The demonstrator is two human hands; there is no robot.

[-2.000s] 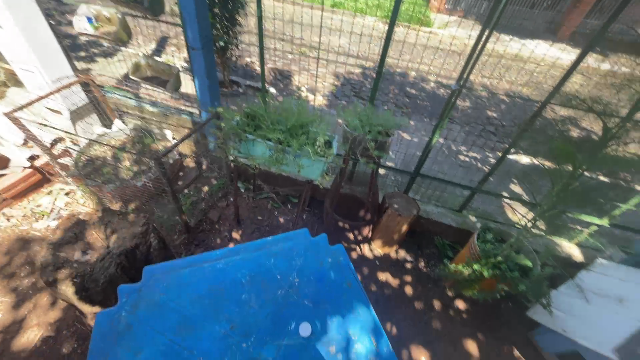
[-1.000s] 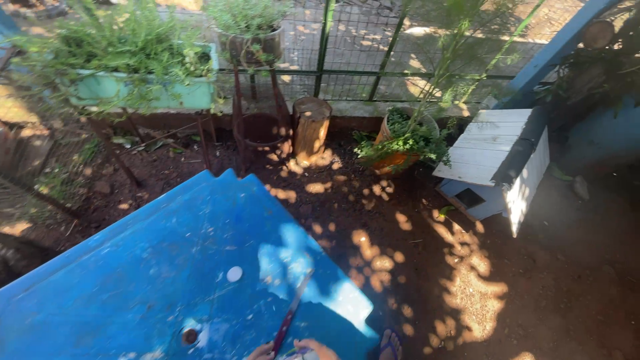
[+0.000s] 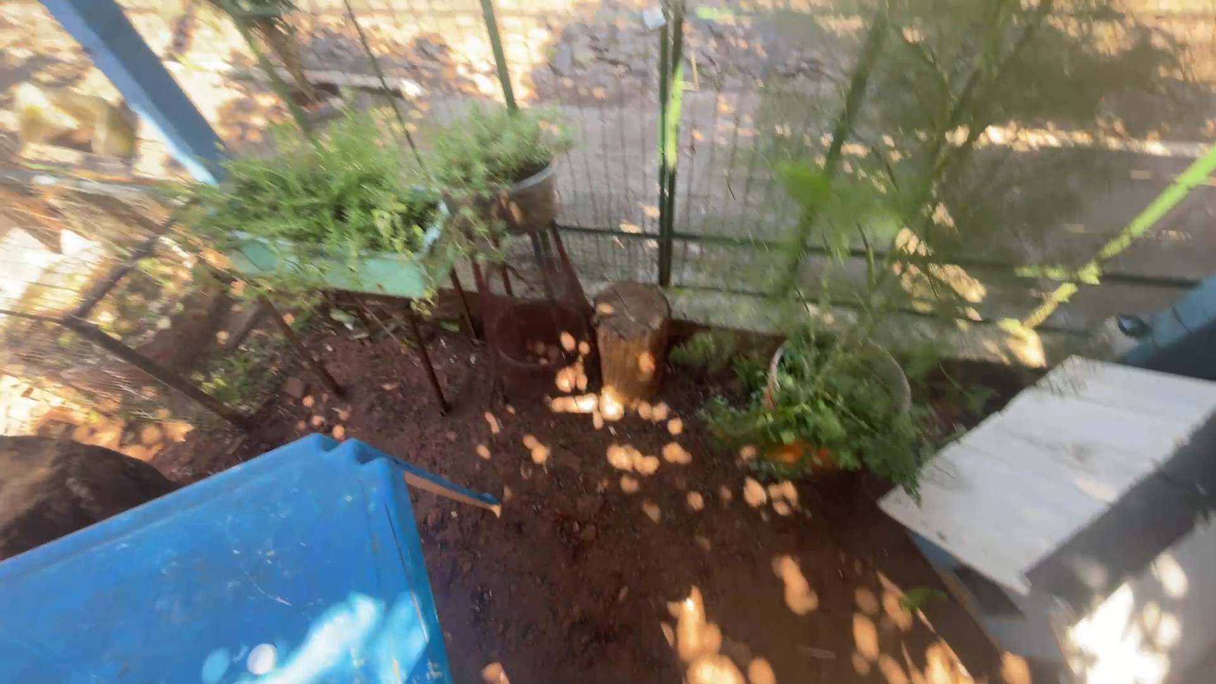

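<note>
Neither my left hand nor my right hand shows in the head view now. The blue table (image 3: 285, 532) fills the lower left, its surface scuffed, with a small white round spot (image 3: 261, 658) near the bottom edge. Beyond it, a turquoise planter (image 3: 380, 274) full of leafy plants rests on a metal stand, with a potted plant (image 3: 528, 195) beside it. A cut log (image 3: 632, 342) stands upright on the soil near the fence. To its right sits a pot of green foliage (image 3: 836, 399).
A small wooden house with a white roof (image 3: 1054, 465) stands at the right. Behind the plants runs a green wire fence (image 3: 668, 161). A blue post (image 3: 142, 85) leans across the upper left, and a dark rock (image 3: 76, 484) lies left of the table.
One second ago, both hands showed at the bottom edge by the table with a thin, knife-like object; now they are out of view. The view has shifted up and to the left.
</note>
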